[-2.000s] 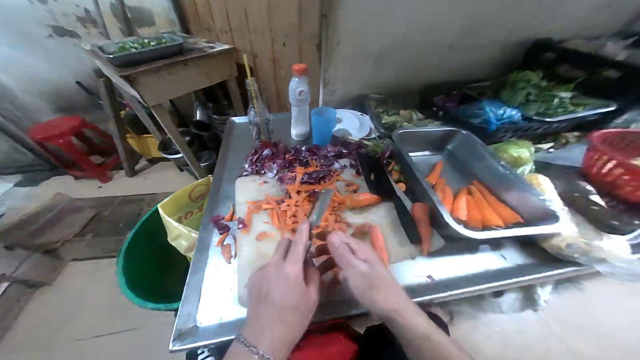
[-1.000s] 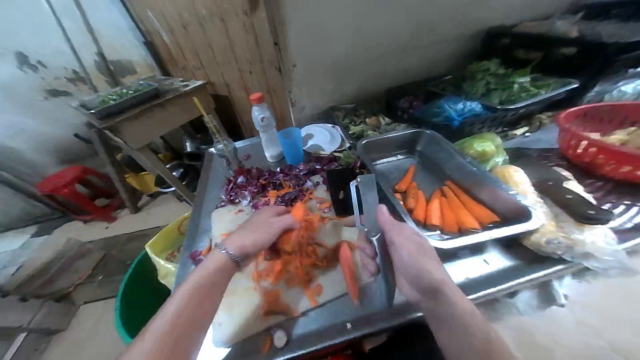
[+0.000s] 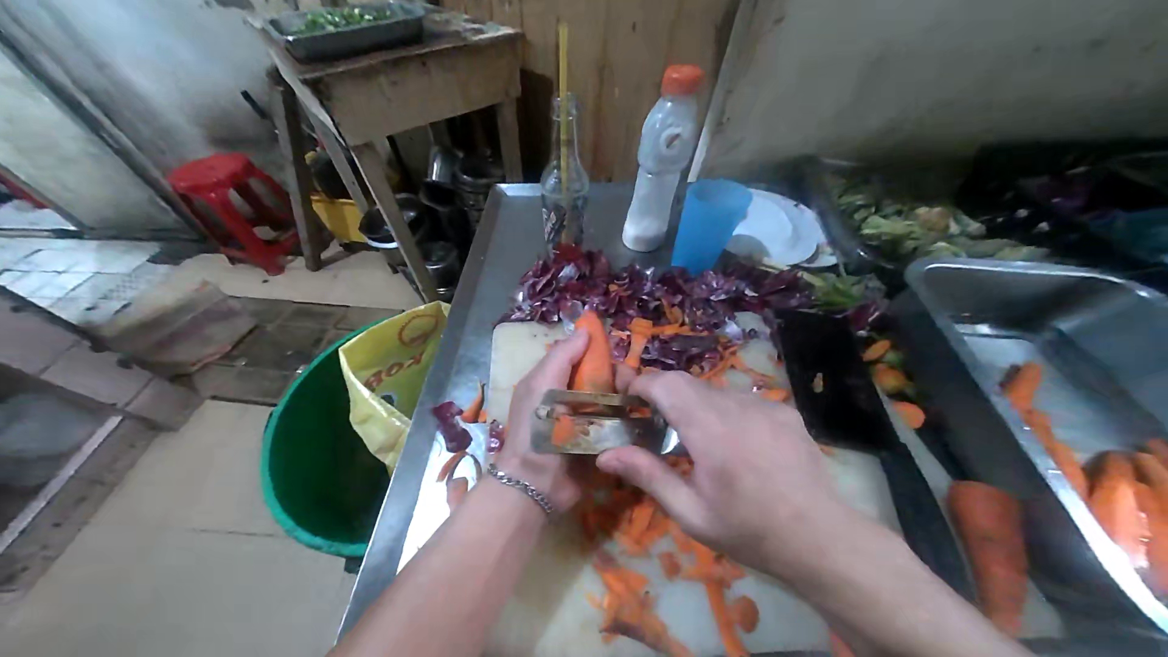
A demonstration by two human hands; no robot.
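Observation:
My left hand (image 3: 546, 415), with a chain bracelet at its wrist, is closed around a carrot (image 3: 594, 354) above a white cutting board (image 3: 538, 575). A metal vegetable peeler (image 3: 598, 422) lies across the carrot, held in my right hand (image 3: 730, 438). Orange peelings (image 3: 639, 520) lie on the board below both hands. Shredded red cabbage (image 3: 620, 292) is heaped at the board's far edge. To the right rests a dark-bladed cleaver (image 3: 826, 379), its black handle pointing toward me. An unpeeled-looking carrot (image 3: 990, 547) lies right of that handle.
A steel tray of carrots (image 3: 967, 347) stands at the right. Behind the cabbage are a glass bottle (image 3: 564, 182), a plastic bottle (image 3: 659, 164), a blue cup (image 3: 710, 224) and white plates (image 3: 776, 228). A green tub (image 3: 306, 484) with a yellow bag (image 3: 397, 374) stands left of the metal table (image 3: 474, 274).
The peeler, upright in my right hand a second ago, now lies across the carrot. My two hands, apart then, are now together. The view has swung left.

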